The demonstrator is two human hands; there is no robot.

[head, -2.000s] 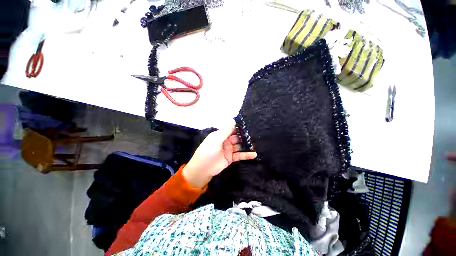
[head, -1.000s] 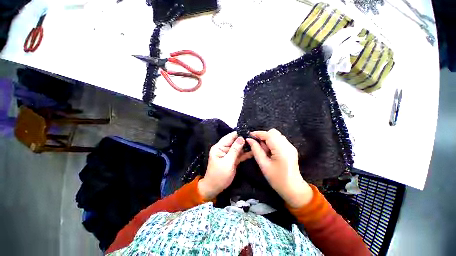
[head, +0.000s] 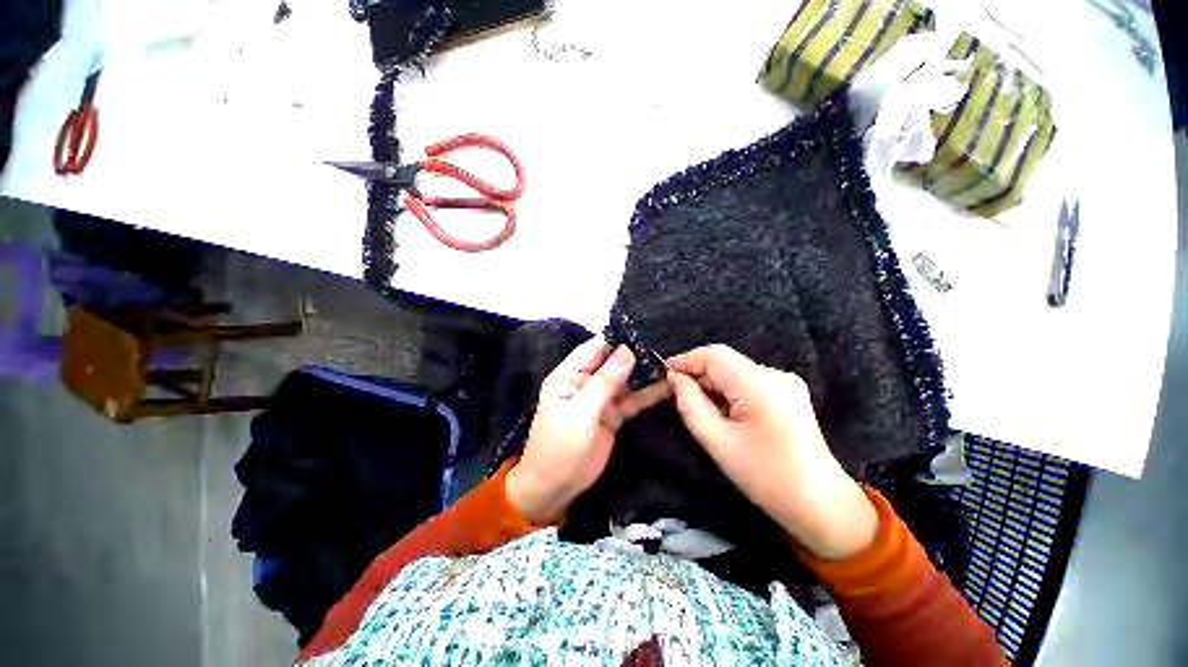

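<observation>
A dark garment (head: pixel 769 274) with sparkly braid trim (head: pixel 896 280) along its edges lies over the table edge and my lap. My left hand (head: pixel 573 424) pinches the trimmed edge between thumb and fingers. My right hand (head: pixel 762 437) is just right of it, thumb and forefinger pinched together at the same edge. A tiny light line, perhaps a needle, shows at the right fingertips; the thread cannot be made out.
Red-handled scissors (head: pixel 463 193) lie over a loose trim strip (head: pixel 381 235). Another red-handled pair (head: pixel 78 137) is far left. A striped bundle (head: pixel 997 130) and silver snips (head: pixel 1064 254) are at right. A black crate (head: pixel 1023 534), blue-rimmed bin (head: pixel 450 424) and wooden stool (head: pixel 104 365) stand below the table.
My right hand came in from out of view to the garment edge beside my left hand, then its fingertips drew slightly right. My left hand stayed on the edge. The view shifted a little.
</observation>
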